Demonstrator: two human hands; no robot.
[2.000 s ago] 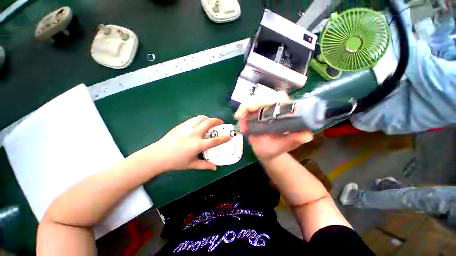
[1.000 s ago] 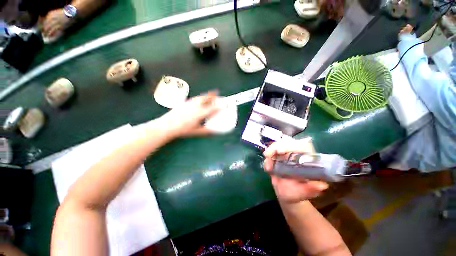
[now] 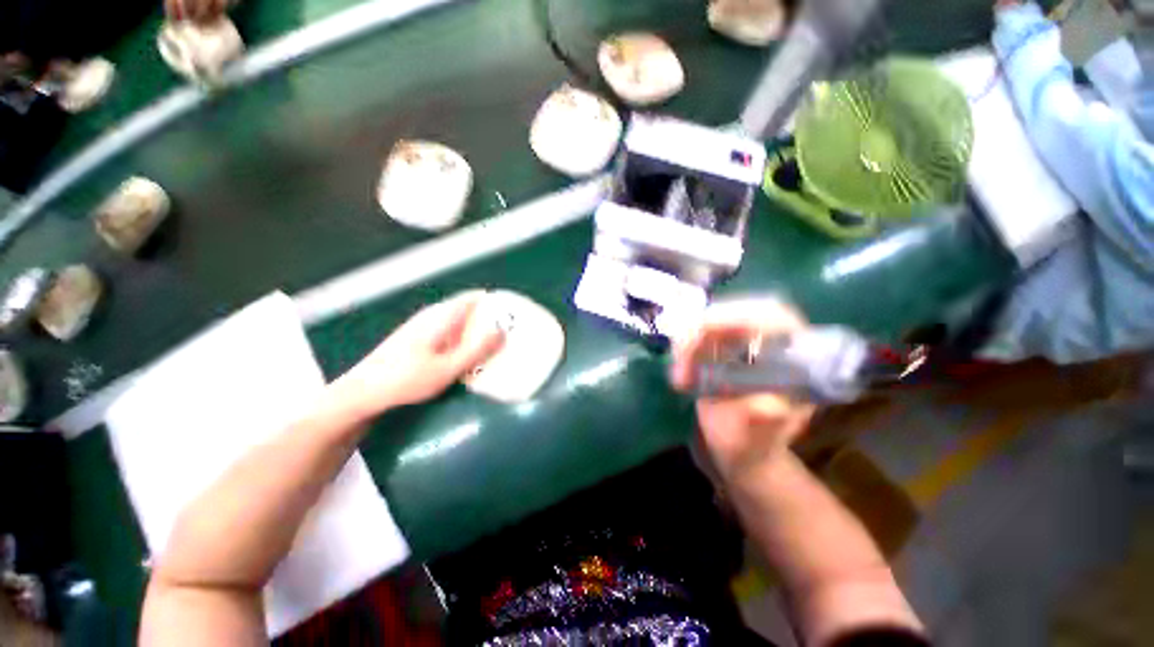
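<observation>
A white plug housing (image 3: 525,355) is over the green bench in front of me. My left hand (image 3: 458,339) grips its left side with thumb and fingers. My right hand (image 3: 747,379) is closed around a grey electric screwdriver (image 3: 791,367), held level to the right of the housing and apart from it. The driver's tip is close to the near end of the screw feeder (image 3: 690,190); blur hides whether they touch. The picture is blurred, so the housing's pins cannot be made out.
A white paper sheet (image 3: 253,455) lies by my left forearm. Several housings, one of them here (image 3: 425,185), lie beyond the pale strip (image 3: 443,250). A green fan (image 3: 883,139) stands behind the feeder at right. Another person's sleeve (image 3: 1076,164) is at far right.
One second ago my left hand held a housing near the pale strip; now the housing is nearer to me and further left. The screwdriver stays in my right hand by the feeder. The view has shifted.
</observation>
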